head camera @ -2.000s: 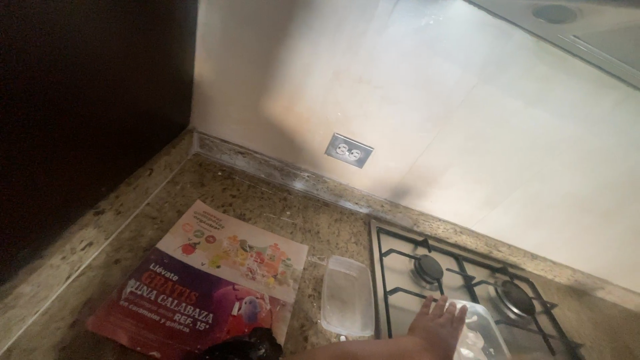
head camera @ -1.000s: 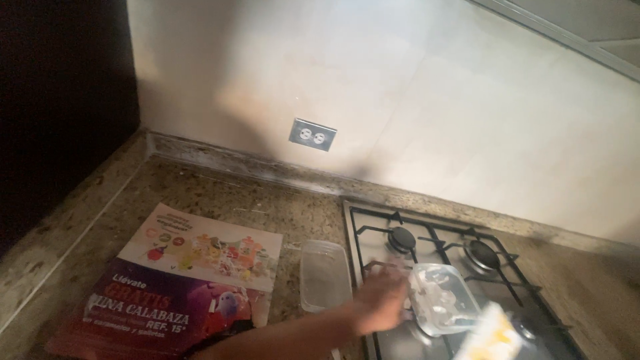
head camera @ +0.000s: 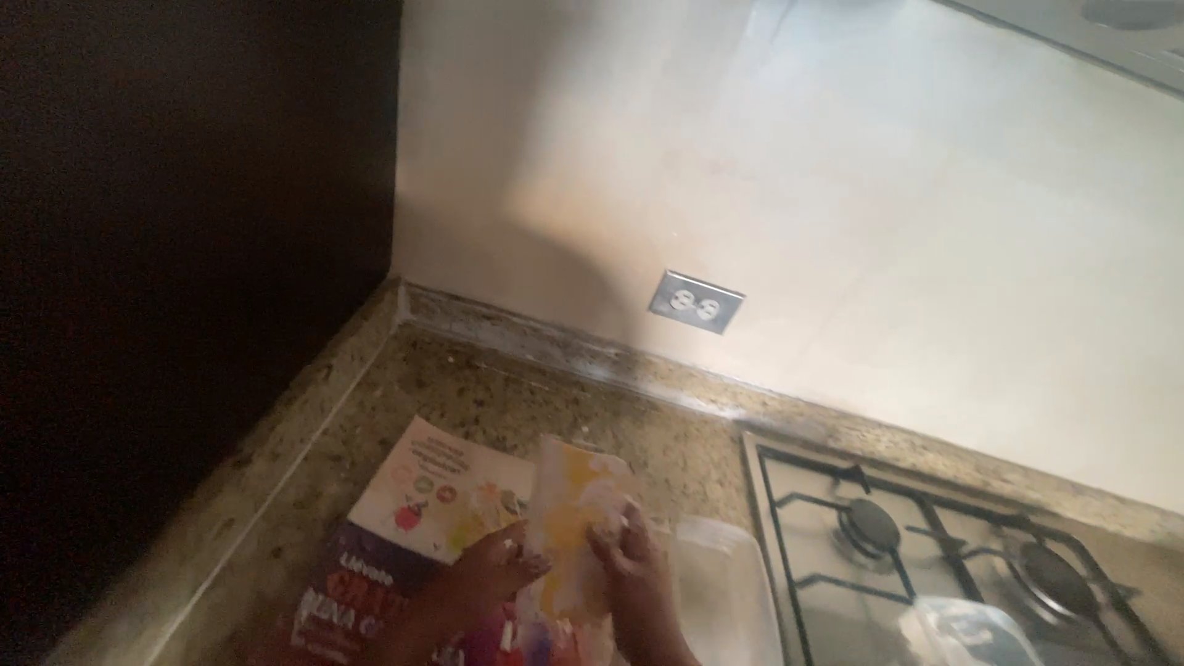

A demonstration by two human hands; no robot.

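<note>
A yellow and white patterned packet [head camera: 566,527], soft-looking and blurred, is held up between my two hands over the counter. My left hand [head camera: 495,569] has its fingers closed at the packet's left edge. On the other side, my right hand [head camera: 636,578] grips the packet with bent fingers across its face. Behind and below the hands lies a printed paper flyer [head camera: 444,472], partly covered by them. A translucent plastic container [head camera: 726,587] stands on the counter just right of my right hand. Another clear plastic container [head camera: 967,634], with pale contents, sits on the gas hob.
The gas hob [head camera: 754,462] with black grates and burners is set into the speckled stone counter [head camera: 666,444] at the right. A wall outlet [head camera: 696,302] is above the stone backsplash. A dark panel [head camera: 194,185] stands at the left, and part of a range hood [head camera: 1091,32] shows top right.
The yellow and white packet has moved left from over the hob to above the flyer. My right hand has left the hob area, and both hands are now at the packet.
</note>
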